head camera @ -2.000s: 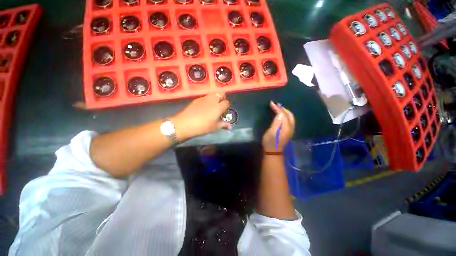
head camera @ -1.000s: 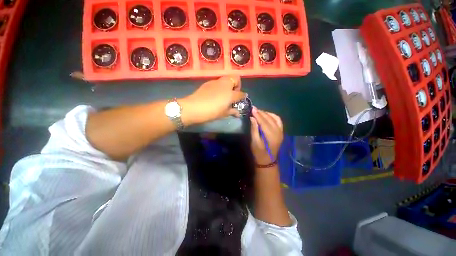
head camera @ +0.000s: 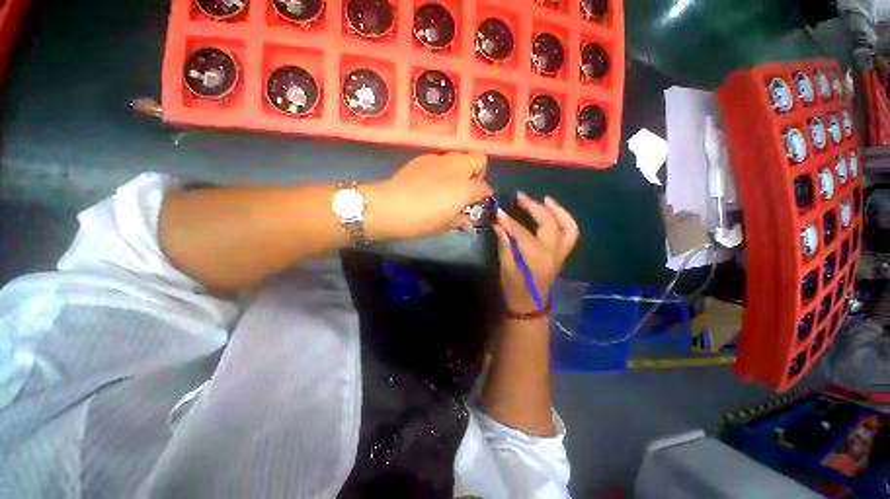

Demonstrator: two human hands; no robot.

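My left hand (head camera: pixel 434 197), with a watch at the wrist, holds a dark round unit (head camera: pixel 478 213) with small silver details at the bench's near edge. My right hand (head camera: pixel 537 244), with a dark red wristband, holds a slim blue hand tool (head camera: pixel 524 265). The tool's upper end is at the unit's right rim; whether it touches cannot be told. Two or more fingers of my right hand are spread away from the tool. The red-orange work tray (head camera: pixel 390 128) lies just beyond my hands, with dark round units in its pockets.
A tilted red-orange tray (head camera: pixel 753 234) with silver-white and dark units stands at right. Beside it lie a white sheet (head camera: pixel 685 146), a clear-white tube (head camera: pixel 717 180) with a thin hose, and a white scrap (head camera: pixel 648 155). A blue bin (head camera: pixel 590 336) is below the bench edge.
My right hand has moved left to the unit, bringing the blue tool to its rim. Since one second ago, its fingers have spread. The camera view has shifted.
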